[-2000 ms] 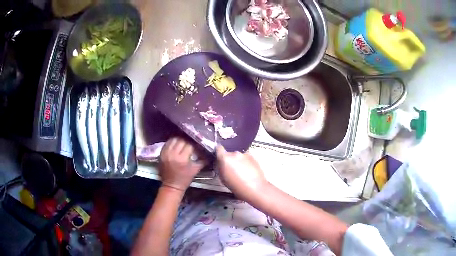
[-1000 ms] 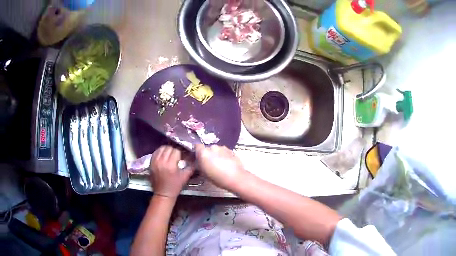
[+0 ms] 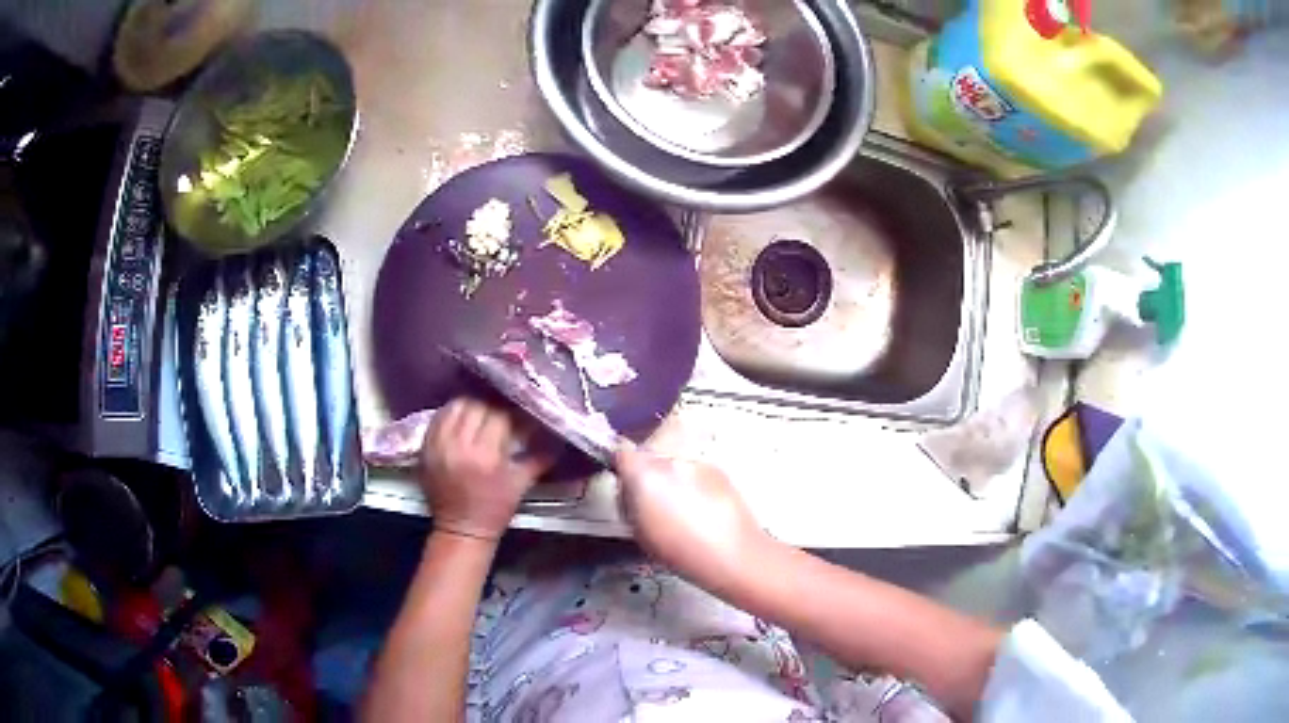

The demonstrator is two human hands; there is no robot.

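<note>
My right hand [image 3: 681, 509] grips the short handle of the cleaver [image 3: 530, 405], seen nearly edge-on over the near part of the round purple chopping board [image 3: 424, 318]. My left hand [image 3: 478, 463] holds down the raw pork [image 3: 400, 437], whose pink-white end shows left of my fingers at the board's near edge; the rest is hidden under the hand. Cut pork pieces [image 3: 566, 328] lie on the board beyond the blade. Chopped garlic [image 3: 489, 225] and yellow sliced ginger [image 3: 583, 236] lie on the board's far side.
Fish tray [image 3: 272, 504] stands left, bowl of green vegetable [image 3: 262, 156] beyond it. Inner metal bowl with pork [image 3: 792, 120] sits in an outer basin [image 3: 679, 191] over the sink's [image 3: 905, 304] far edge. Yellow detergent jug [image 3: 1074, 99], spray bottle [image 3: 1063, 314] and plastic bag [image 3: 1152, 551] stand right.
The view has shifted. The cleaver and my right hand have moved slightly right, away from my left hand, and the blade shows more pork beside it. My left hand stays on the pork.
</note>
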